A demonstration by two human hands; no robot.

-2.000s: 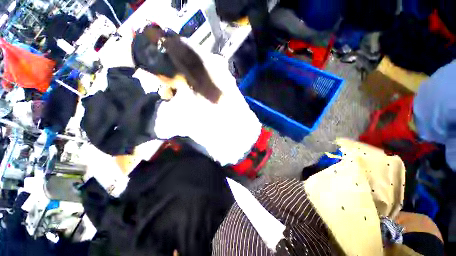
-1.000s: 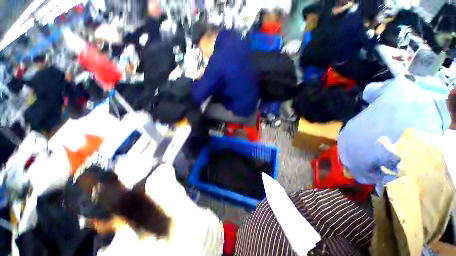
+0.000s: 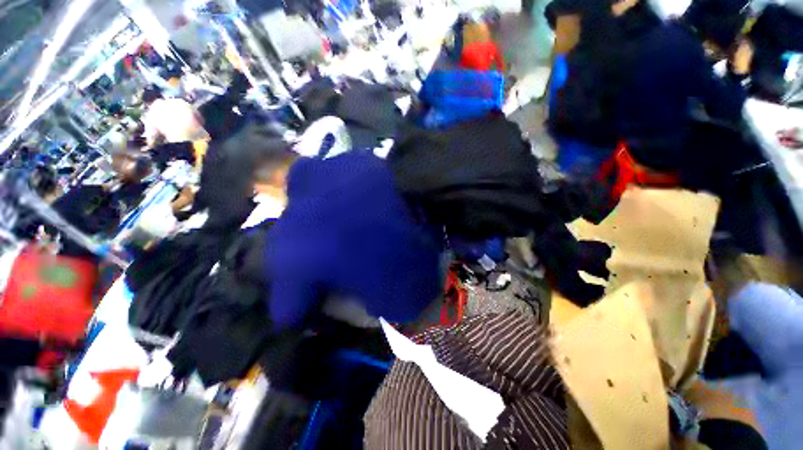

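A cut-piece bundle of dark brown cloth with thin pale stripes (image 3: pixel 387 409) bulges up at the bottom centre, cut off by the lower edge. A white pointed strip (image 3: pixel 462 400) lies across it. Tan paper patterns with small dotted holes (image 3: pixel 616 369) stand up against its right side, one behind another. Bare skin with a black band, seemingly part of my right hand or forearm (image 3: pixel 718 402), shows behind the patterns at the lower right; its fingers are hidden. My left hand is not in view.
A person in dark blue (image 3: pixel 352 237) sits close ahead, with a black cloth heap (image 3: pixel 471 171) beside them. A light blue sleeve (image 3: pixel 775 330) is near at right. A blue crate edge (image 3: pixel 313 426) shows low, left of the bundle.
The view has swung up and to the right, then back across the aisle. The person in dark blue now appears larger and nearer. The blue crate is mostly hidden. Bundle and patterns stay in front.
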